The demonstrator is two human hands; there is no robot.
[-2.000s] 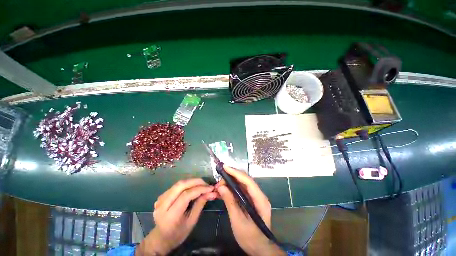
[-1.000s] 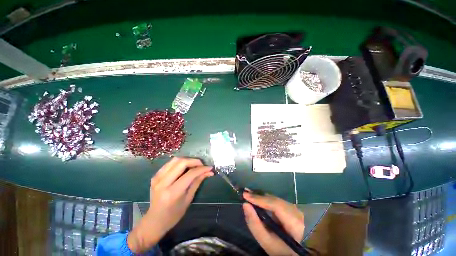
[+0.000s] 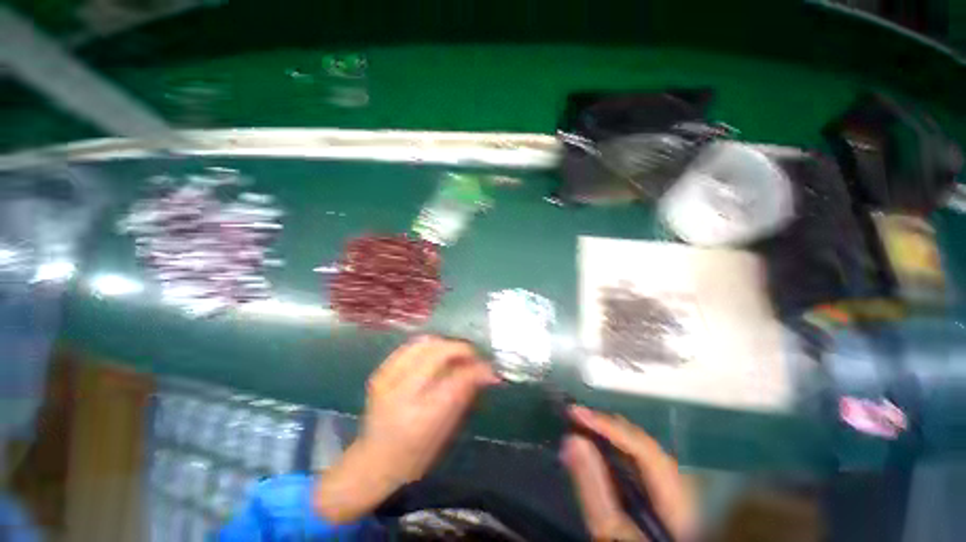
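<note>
The view is blurred by motion. A circuit board [image 3: 520, 335], glaring white, lies on the bench in front of me. My left hand [image 3: 429, 408] is at its lower left corner, fingertips pinched together; whether they hold something small cannot be told. My right hand [image 3: 630, 471] is shut on the black soldering iron [image 3: 625, 482], right of and below the board. The iron's tip is blurred, near the board's lower right. A red pile of components [image 3: 387, 281] lies left of the board. A pale sheet [image 3: 731, 318] with short dark pieces [image 3: 641, 326] lies to its right.
A pink-white pile [image 3: 207, 244] lies far left. A green-silver board [image 3: 453, 209] lies behind the red pile. The fan [image 3: 625, 148], white tub [image 3: 728, 196] and black soldering station [image 3: 821, 228] stand at the back right. A pink-white device [image 3: 873, 416] lies far right. Trays [image 3: 217, 466] are below the bench.
The iron has come away from above the board to its lower right. My left hand has gone from beside my right hand to the board's lower left corner. The whole view has shifted and blurred.
</note>
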